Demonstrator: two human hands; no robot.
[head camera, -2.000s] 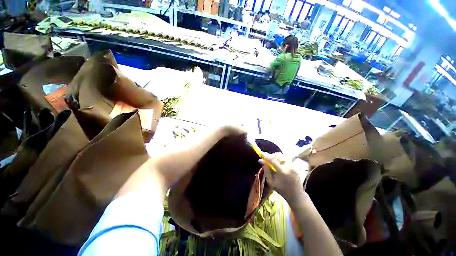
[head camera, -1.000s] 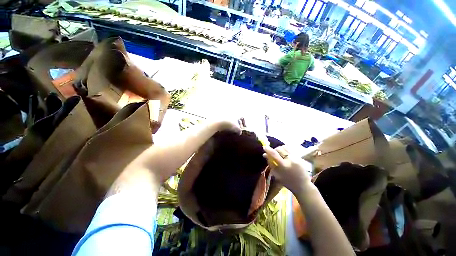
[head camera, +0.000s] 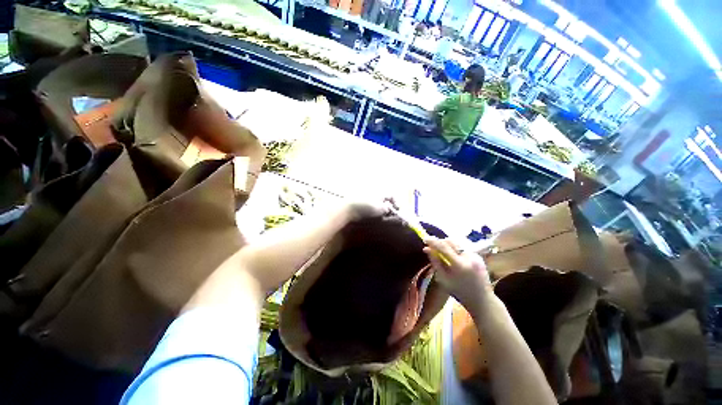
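Note:
An open brown bag body (head camera: 293, 328) stands in front of me, its mouth towards me and its inside dark. An orange-tan inner pocket (head camera: 409, 304) shows on its right inner side. My left hand (head camera: 372, 210) pinches the far top edge of the bag body. My right hand (head camera: 459, 269) holds a thin tool with a yellow-orange handle (head camera: 439, 255), its pale end at the far rim, close to my left fingers. The tool's tip is too small and blurred to tell more.
Several brown bag bodies (head camera: 150, 277) stand at the left, and more (head camera: 546, 229) at the right. Yellow-olive strips (head camera: 423, 360) lie under and around the held bag. Small black items (head camera: 479, 233) lie on the white bench (head camera: 396, 170). A person in green (head camera: 459, 116) is at a bench beyond.
The tool's yellow handle shows more clearly than one second ago, at the far rim. My right hand has shifted slightly right and down. My left hand still pinches the edge.

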